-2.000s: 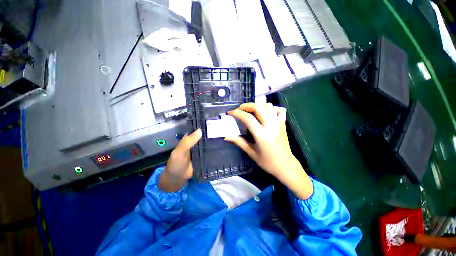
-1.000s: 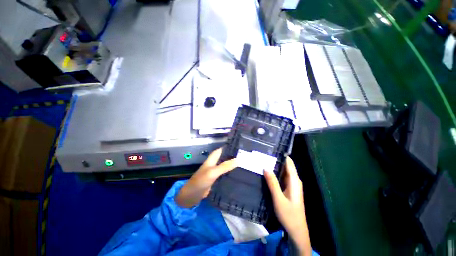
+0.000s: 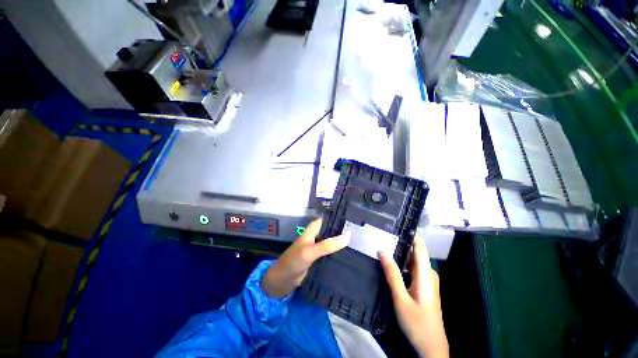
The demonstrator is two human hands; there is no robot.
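A black housing shell (image 3: 350, 283) is held tilted in front of me, its ribbed inside facing up. A white rectangular piece (image 3: 372, 240) lies across its middle. A dark round part (image 3: 376, 197) with a thin red wire sits near the far end. My left hand (image 3: 299, 260) grips the housing's left edge, with the thumb at the white piece's left end. My right hand (image 3: 414, 297) holds the right edge, with the thumb on the white piece's right end. The fingers under the housing are hidden.
The pale machine top (image 3: 252, 150) lies ahead, with a small open device (image 3: 199, 91) at its far left. White piece packs (image 3: 532, 164) lie to the right. Stacked housings (image 3: 615, 280) stand on the green mat (image 3: 535, 287). Cardboard cartons (image 3: 77, 182) are at left.
The view has swung left. My right hand has moved from above the white piece to the housing's right edge, and the housing has tilted. The white piece now lies flat under both thumbs.
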